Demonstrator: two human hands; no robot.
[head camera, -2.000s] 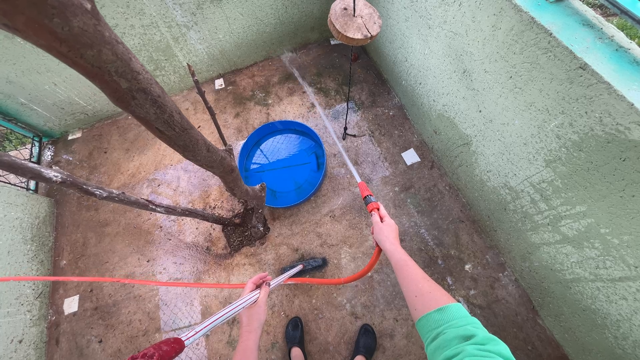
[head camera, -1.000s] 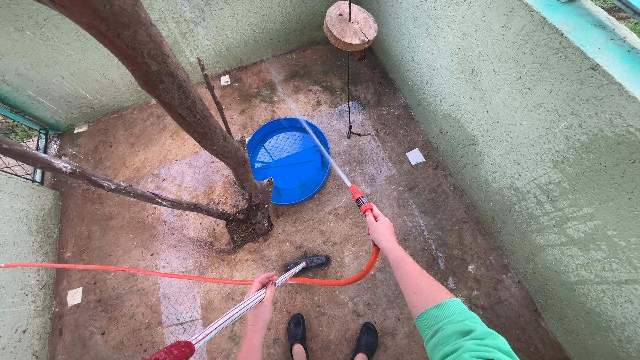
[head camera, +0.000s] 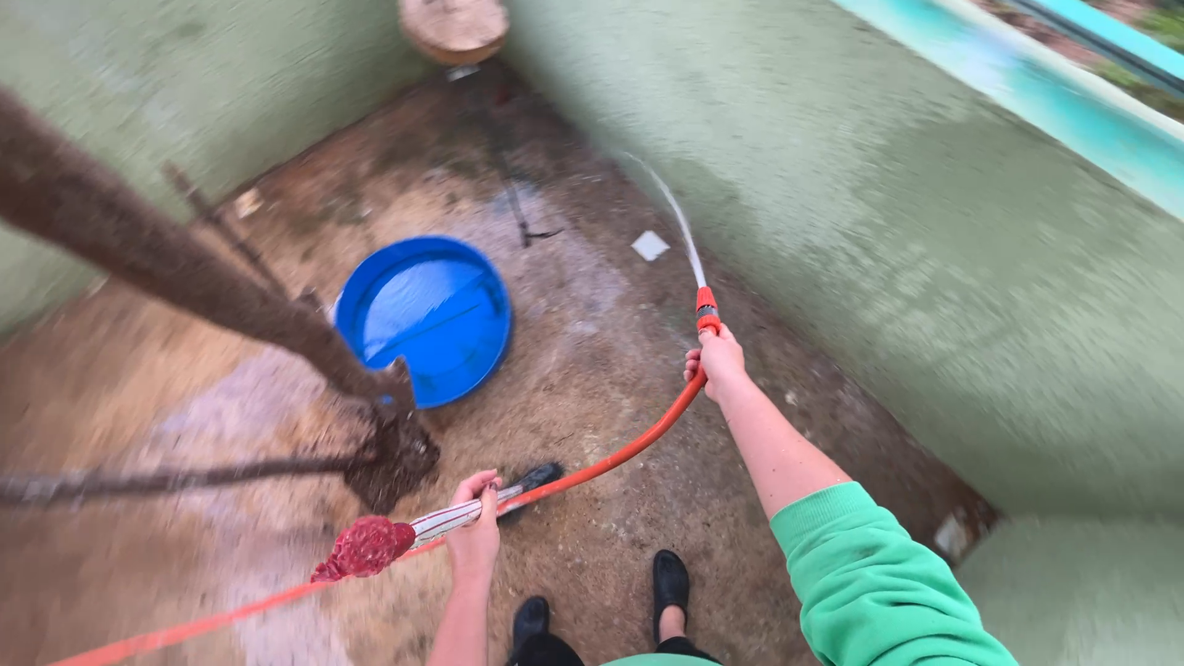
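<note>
My right hand (head camera: 717, 361) is closed around the orange garden hose (head camera: 638, 442) just behind its red spray nozzle (head camera: 707, 310). A jet of water leaves the nozzle and arcs toward the base of the right wall. My left hand (head camera: 476, 523) grips a white striped pole (head camera: 449, 520) with a ragged red piece (head camera: 368, 548) at its near end and a dark head (head camera: 536, 476) by the floor. The hose passes beside this pole. A round blue plastic tub (head camera: 495, 324) with water in it rests on the floor, left of the nozzle.
A thick tree trunk (head camera: 185, 268) and a thinner branch (head camera: 185, 476) stand at the left, meeting near the tub. A wooden disc (head camera: 455, 28) hangs at the top, a cord below it. Green walls (head camera: 925, 231) border the wet floor; a white tile (head camera: 650, 245) lies near the right one.
The water jet, which crossed over the tub's edge area toward the back, now points to the right wall's base. My right hand and the nozzle have swung right. The view has turned right.
</note>
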